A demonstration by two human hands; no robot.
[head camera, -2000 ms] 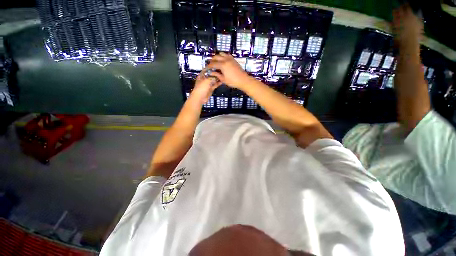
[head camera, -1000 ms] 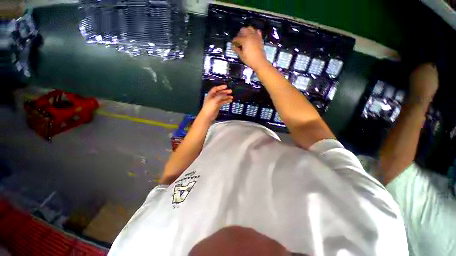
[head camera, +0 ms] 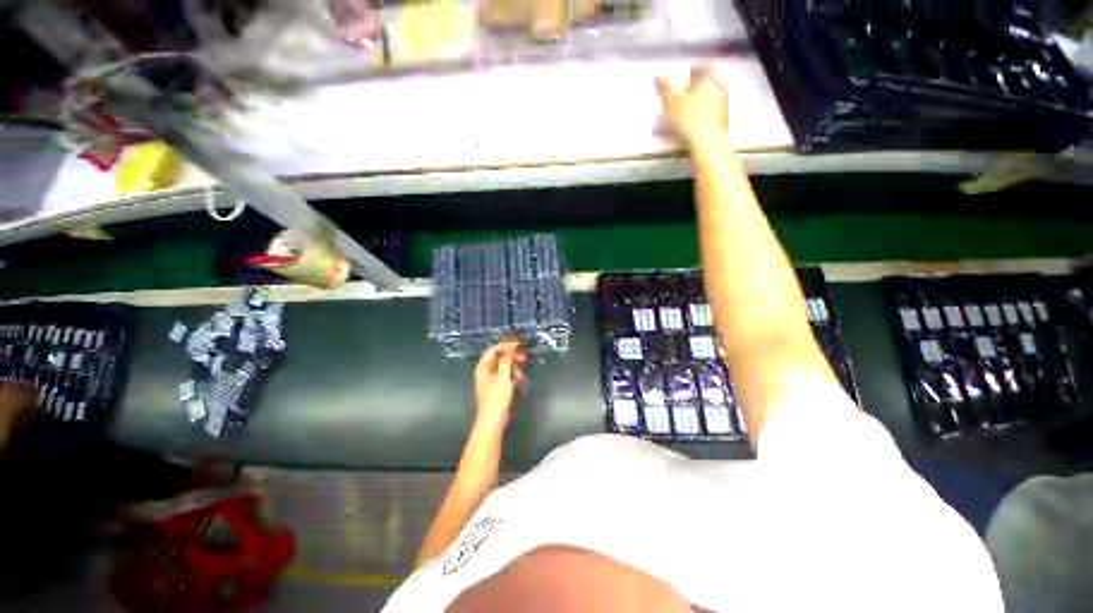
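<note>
My left hand [head camera: 497, 376] is at the front edge of the clear blister tray stack [head camera: 500, 291], its fingertips touching or just beside it; whether it grips anything I cannot tell. My right hand [head camera: 695, 105] is raised over the white shelf [head camera: 527, 114], fingers apart, blurred, with nothing visible in it. The black tray [head camera: 657, 381] lies on the green bench, partly hidden behind my right arm. Pale keypads [head camera: 687, 419] sit in some of its pockets.
Loose keypads [head camera: 230, 362] lie in a heap at left. Stacked black trays [head camera: 911, 72] stand on the upper right. A metal frame [head camera: 258, 180] crosses upper left. Another loaded tray [head camera: 977, 347] is at right. A person's hand [head camera: 14, 410] shows at far left, a red crate [head camera: 204, 557] on the floor.
The view has shifted, now showing the shelf and keypad heap. My right hand has moved from the black tray up over the shelf. My left hand has moved to the clear tray stack.
</note>
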